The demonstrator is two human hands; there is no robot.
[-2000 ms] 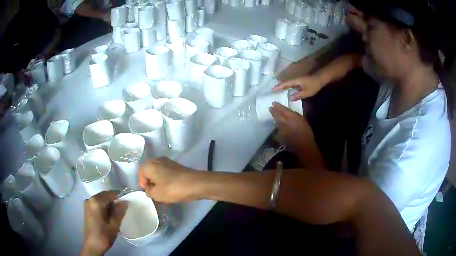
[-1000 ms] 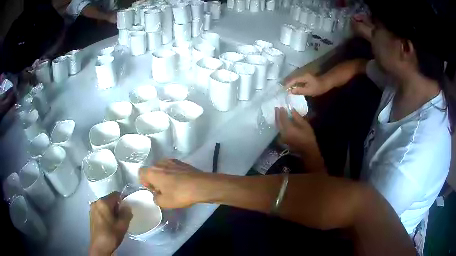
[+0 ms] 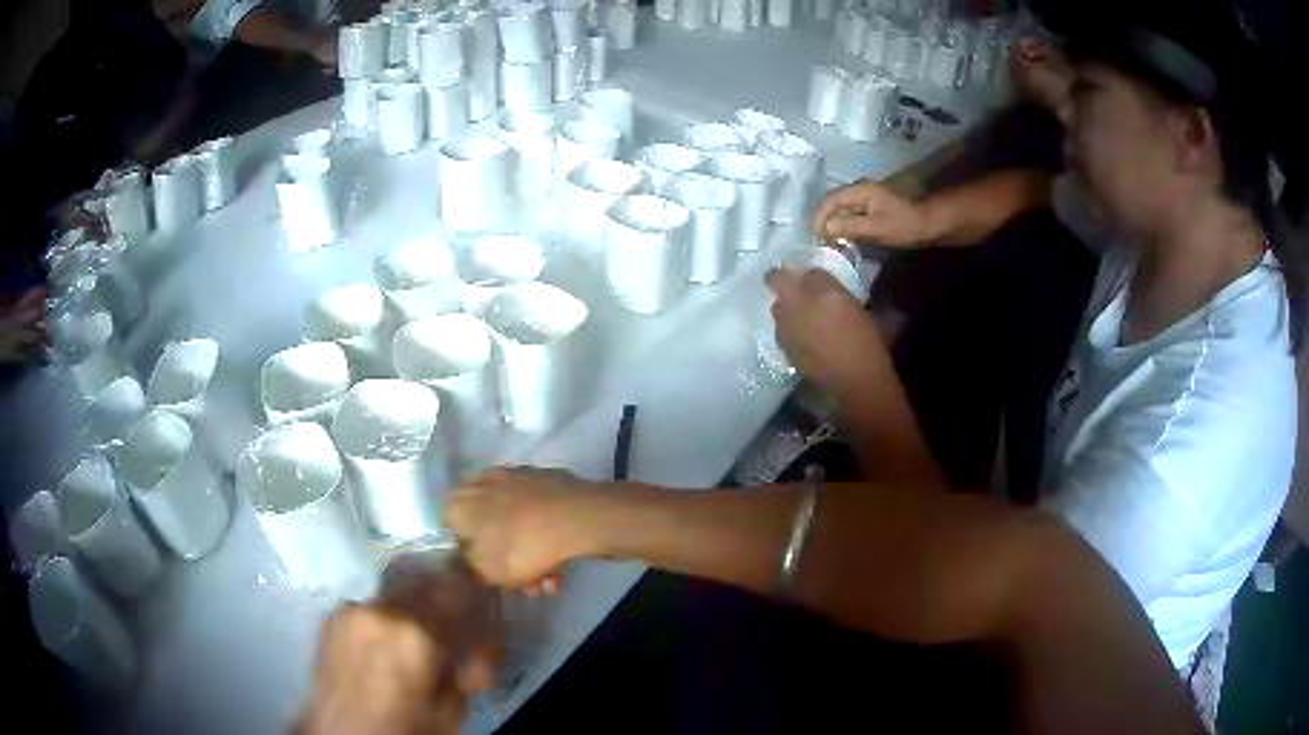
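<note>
My right hand (image 3: pixel 514 528), with a silver bangle on the wrist, is closed at the near edge of the white table. Its fingers appear to pinch a crinkled clear film (image 3: pixel 445 586) between my hands. My left hand (image 3: pixel 385 669) is blurred at the bottom, beside the film; its grip is unclear. No container shows clearly between my hands. An open white container (image 3: pixel 313 524) stands just beyond them, with another white container (image 3: pixel 388 457) close to its right. Shiny film shows around the nearer one's base.
Several more white containers (image 3: pixel 538 373) stand beyond, with others along the left and far table (image 3: pixel 474 632). A black strip (image 3: pixel 625 442) lies right of the near group. At right, a person in a white T-shirt (image 3: pixel 1177 431) handles a container (image 3: pixel 833 270). Small dark items lie far right.
The white container between my hands no longer shows there. My left hand has moved right and slightly down, and my right hand slightly right. The neighbour's container is turned and partly covered by their hands.
</note>
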